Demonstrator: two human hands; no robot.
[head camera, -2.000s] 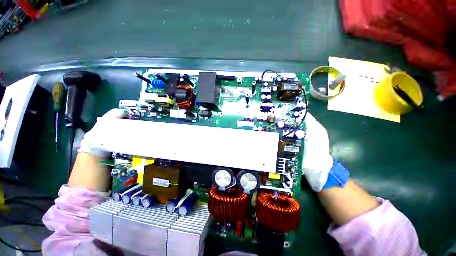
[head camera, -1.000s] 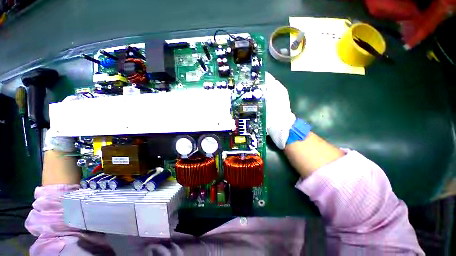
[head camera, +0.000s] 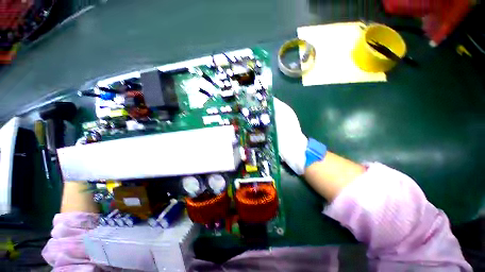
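Note:
The green power board (head camera: 186, 117) faces me component side up, slightly tilted and blurred. A long white heatsink (head camera: 149, 154) crosses its middle and a finned heatsink (head camera: 133, 243) sits at the near left. Two copper-orange chokes (head camera: 255, 203) are at the near right. My right hand (head camera: 291, 135), in a white glove with a blue wrist strap, grips the right edge; its fingertips are hidden. My left hand is mostly hidden behind the board's left end; a bit of white glove (head camera: 81, 142) and the wrist show there.
A tape ring (head camera: 283, 65) and a yellow cup (head camera: 378, 49) with dark items stand on yellow paper (head camera: 329, 75) at the back right. A black scanner (head camera: 59, 127), a screwdriver (head camera: 40, 133) and a black bin (head camera: 24, 164) with a white sheet are at left. Red material (head camera: 433, 18) is at upper right.
The board has turned slightly, its left side now nearer me, and sits farther left in view than two seconds ago. Both hands stay at its sides. The view has shifted.

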